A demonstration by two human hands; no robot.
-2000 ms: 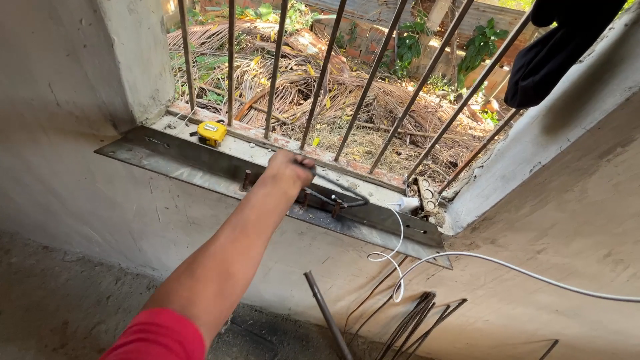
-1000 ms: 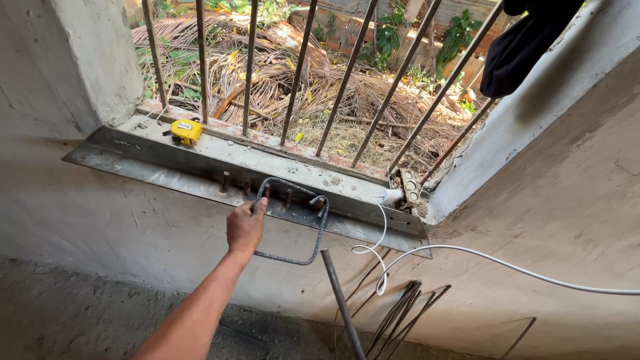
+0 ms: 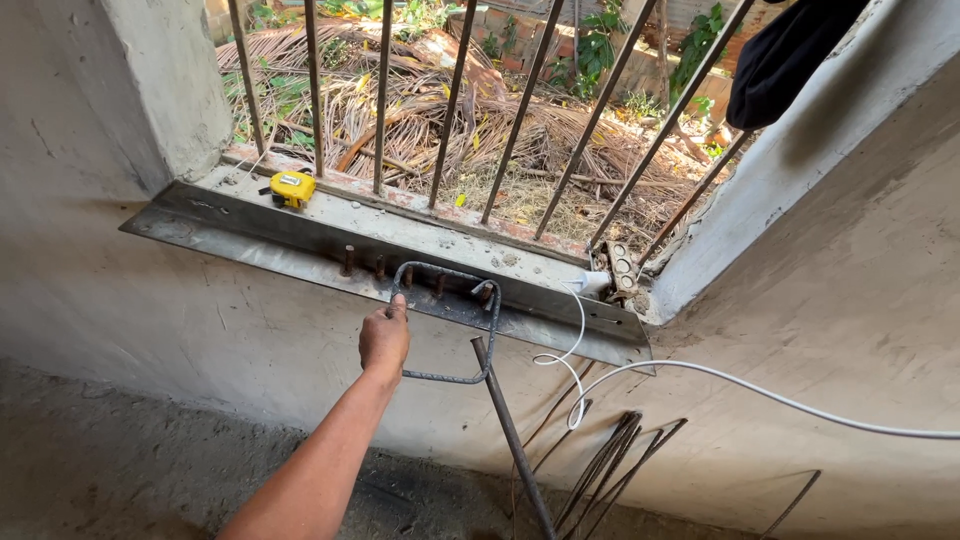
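Note:
My left hand (image 3: 385, 337) is closed on the left side of a rebar stirrup (image 3: 491, 345), a bent square of ribbed steel with a hooked corner. The stirrup hangs upright in front of a steel angle bar (image 3: 262, 238) on the window sill. Several short rusty pegs (image 3: 349, 259) stand up from the bar's ledge, some of them seen through the stirrup. The hooked corner overlaps the rightmost peg, and contact there cannot be told. A yellow tape measure (image 3: 292, 189) lies on the sill behind the bar. My right hand is out of view.
A white charger (image 3: 595, 282) with a cable sits in a power socket (image 3: 622, 268) at the sill's right end. Window bars (image 3: 450, 105) rise behind. A metal pipe (image 3: 514, 435) leans below, beside several thin rods (image 3: 611, 457) near the wall. Dark cloth (image 3: 787, 64) hangs upper right.
The stirrup, lying low along the bar two seconds ago, was raised upright by one second ago and remains in my left hand. The tape measure has stayed on the sill.

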